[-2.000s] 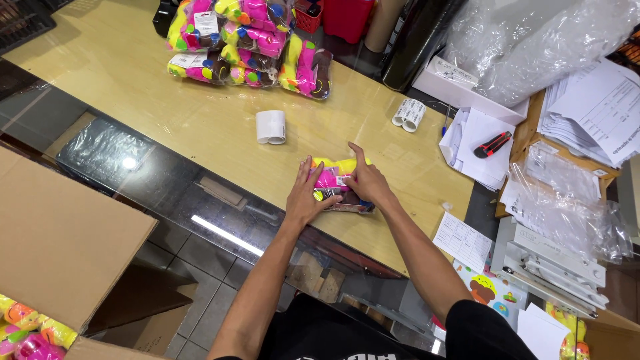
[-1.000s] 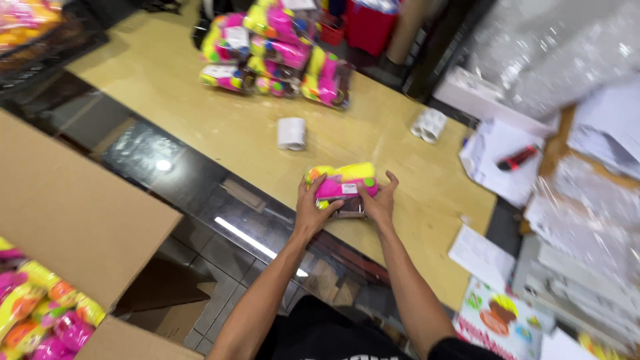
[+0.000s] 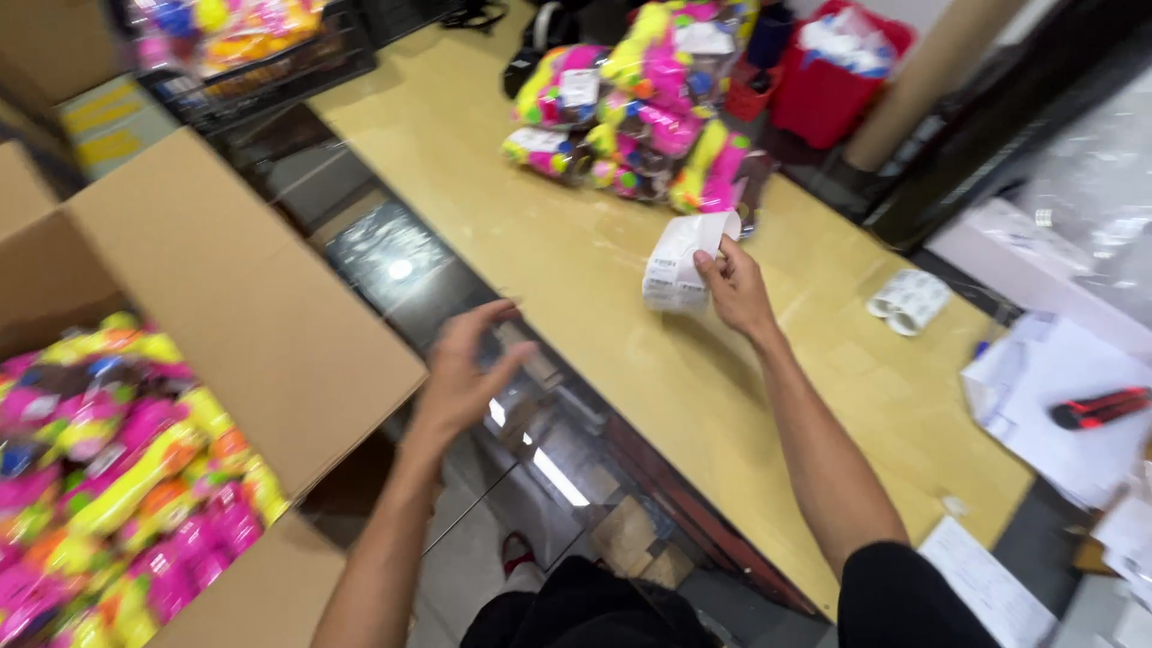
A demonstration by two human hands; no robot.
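Observation:
My right hand grips a roll of white printed labels at its right rim, over the yellow tabletop. My left hand is raised above the table's near glass edge, fingers spread, holding nothing. It is slightly blurred. Left of it stands an open cardboard box filled with bagged, brightly coloured plush toys. Behind the label roll lies a stack of similar bagged plush toys, pink, yellow and brown, some bearing white labels.
Two small white label rolls lie on the right of the table. Beyond them are papers with a red and black box cutter on top. A red bin stands at the back; a black crate holds more bagged items.
Both hands have let go of the bagged plush toy they held on the table. My right hand has taken hold of the label roll that stood there; my left has moved left. The view has swung left.

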